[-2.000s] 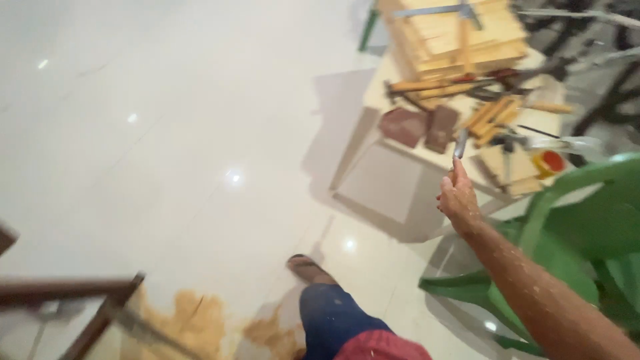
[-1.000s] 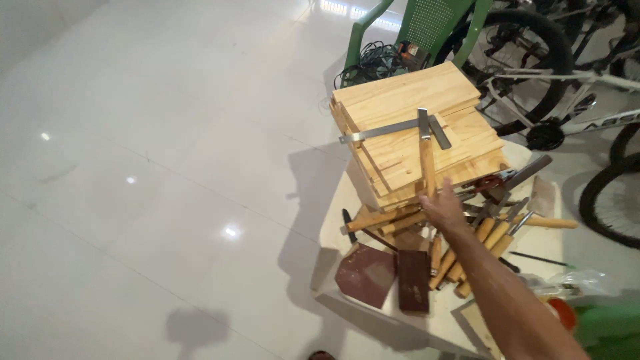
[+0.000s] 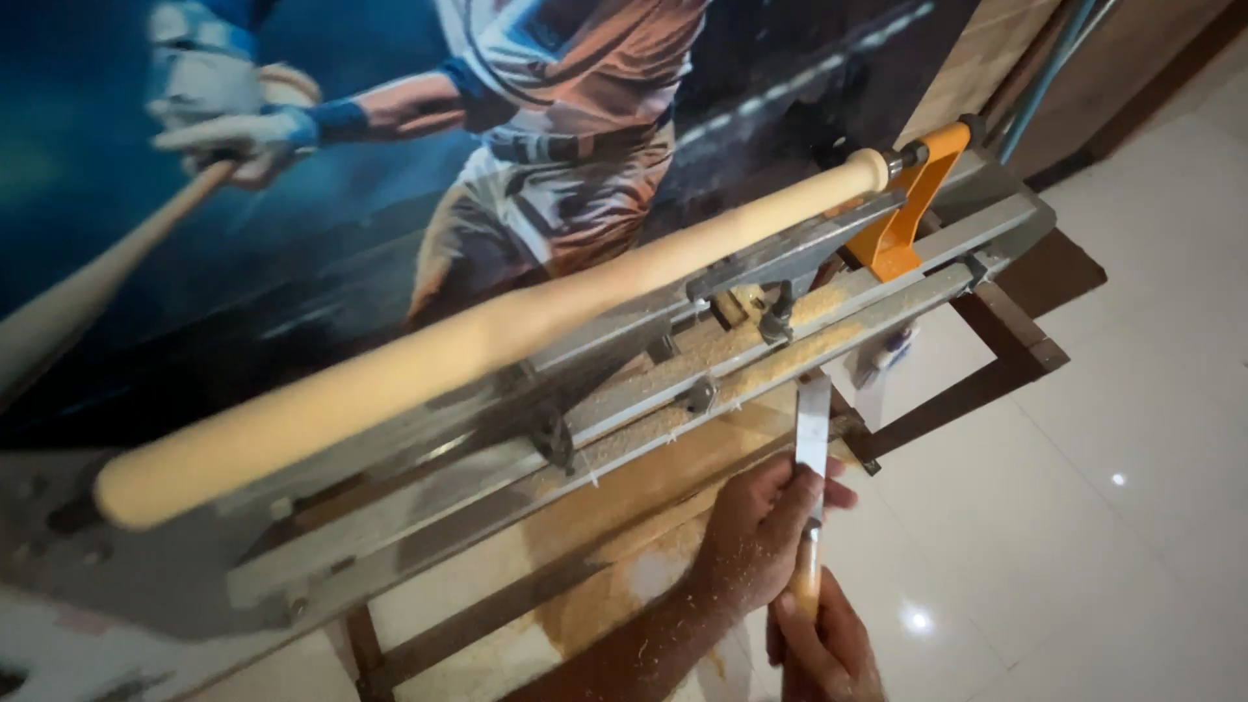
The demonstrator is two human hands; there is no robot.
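My left hand [image 3: 765,526] grips the flat metal blade of a woodturning chisel [image 3: 811,429], its thumb on the blade. Below it, my right hand [image 3: 829,639] is closed around the chisel's wooden handle. The blade tip points up toward the front rail of a wood lathe [image 3: 760,366]. A pale wooden baseball bat [image 3: 468,341] is mounted lengthwise on the lathe, its thick end at lower left and its knob at upper right against the orange tailstock [image 3: 912,210]. A metal tool rest [image 3: 799,244] lies alongside the bat's thin part.
Wood shavings lie on the lathe rails and on the tiled floor [image 3: 1092,526]. A dark metal stand [image 3: 975,390] carries the lathe. Behind it is a large picture of a baseball player [image 3: 556,166]. Locking handles [image 3: 777,312] stick out between tool rest and rails.
The view has swung from the table of tools to the lathe. One second ago one hand was at a wooden-handled tool by the stacked boards; now both hands are on a chisel.
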